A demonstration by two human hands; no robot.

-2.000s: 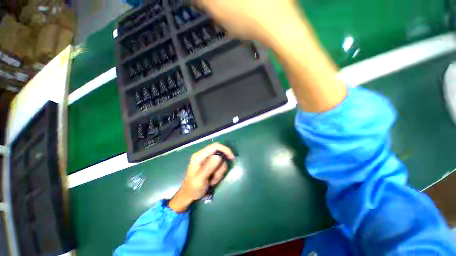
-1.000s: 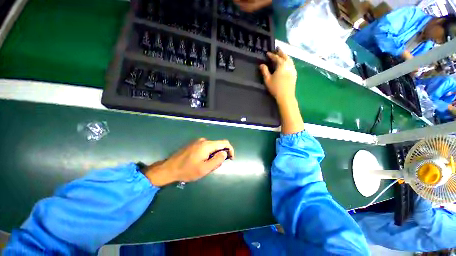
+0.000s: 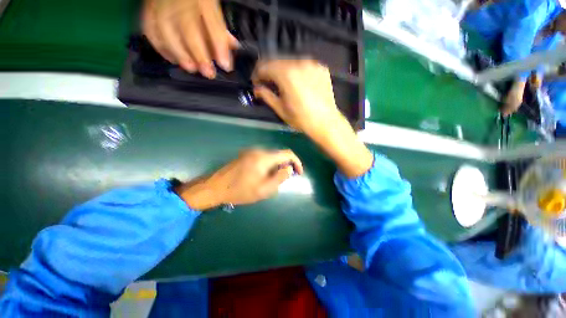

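The black foam parts tray (image 3: 186, 96) lies at the top centre, blurred, with small dark parts in its pockets. My left hand (image 3: 248, 177) is above the green bench in front of the tray, fingers curled round a small dark piece, mostly hidden, seemingly the watch body. My right hand (image 3: 298, 90) is over the tray's near part, fingers bent down at a pocket beside a shiny clear-looking piece (image 3: 246, 97). Whether it grips a part cannot be told. Another person's hand (image 3: 186, 34) reaches into the tray's left pockets.
Clear plastic scrap (image 3: 110, 135) lies on the bench at left. A white rail (image 3: 59, 87) runs along the tray's near side. A fan with a white base (image 3: 468, 195) stands at right. A clear plastic bag (image 3: 413, 28) and another worker's blue sleeve (image 3: 521, 28) are at the upper right.
My right hand has moved left from the tray's right edge to its near middle. The other person's hand has come down into the left pockets. My left hand still holds its piece.
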